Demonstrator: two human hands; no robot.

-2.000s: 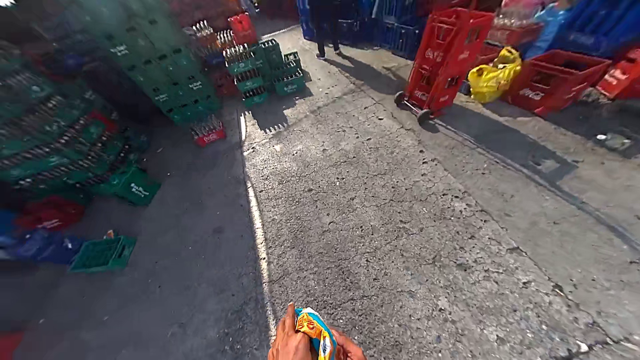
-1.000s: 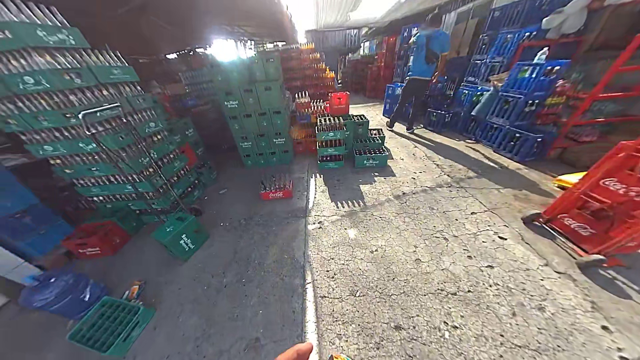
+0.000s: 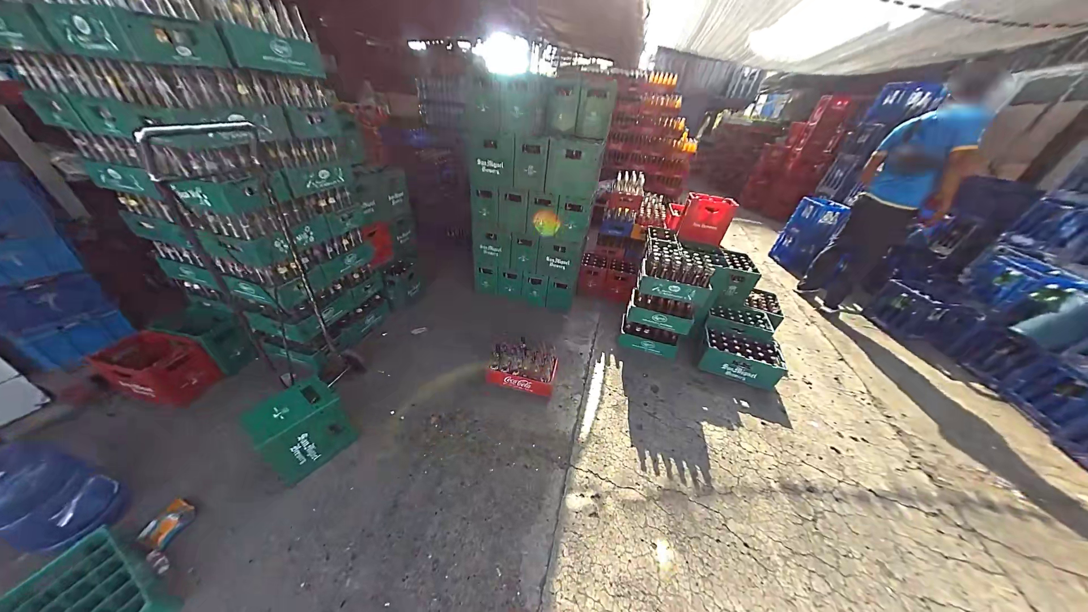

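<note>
Neither of my hands shows in the head view at this moment, so what they hold cannot be seen. Ahead on the concrete stands a red Coca-Cola crate (image 3: 521, 382) filled with glass bottles. Right of it are stacked green crates of bottles (image 3: 659, 319) and another green crate full of bottles (image 3: 742, 371). A green crate (image 3: 299, 432) lies tilted on the floor at the left, near a metal hand truck (image 3: 200, 132). At the bottom left corner is a green crate with an open grid (image 3: 81, 578).
Tall stacks of green crates (image 3: 518, 212) rise behind. Left are a red crate (image 3: 157, 367), a blue water jug (image 3: 55, 497) and a crumpled wrapper (image 3: 167, 523). A person in a blue shirt (image 3: 922, 161) stands by blue crates (image 3: 1020, 314) at the right.
The view has tilted up from the ground. My hands, seen two seconds ago around a colourful packet at the bottom edge, have left the view.
</note>
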